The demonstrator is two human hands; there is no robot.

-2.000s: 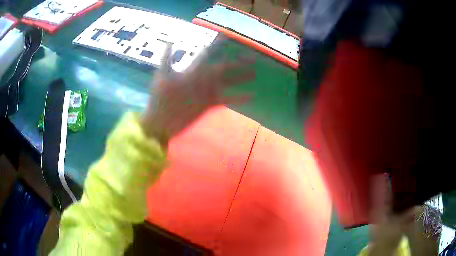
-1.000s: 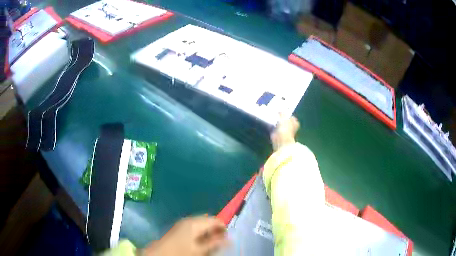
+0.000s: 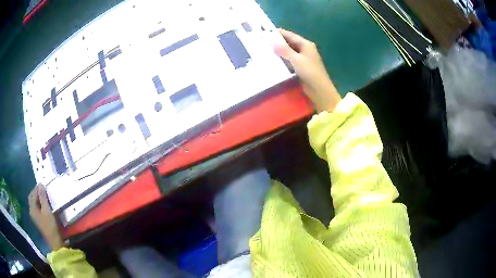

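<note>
A large white back plate (image 3: 136,65) with dark rectangular cut-outs and thin red and black lead wires (image 3: 90,111) lies over red foam pads (image 3: 239,127) at the bench's near edge. My left hand (image 3: 43,214) holds its near left corner. My right hand (image 3: 304,62) holds its right edge, with the fingers at the rim. A greyish sheet edge shows between the plate and the pads. What lies fully under the plate is hidden.
Green bench top (image 3: 348,49) extends behind and right. Black strips with pale edges (image 3: 394,30) lie at the upper right, near a carton (image 3: 438,19) and crumpled clear plastic (image 3: 473,103). A green packet (image 3: 8,198) and black-white strip (image 3: 22,233) are at the left.
The white plate, earlier farther back on the bench with my right hand at its corner, is now close in front of me over the red pads. Both hands are on it. The view has shifted.
</note>
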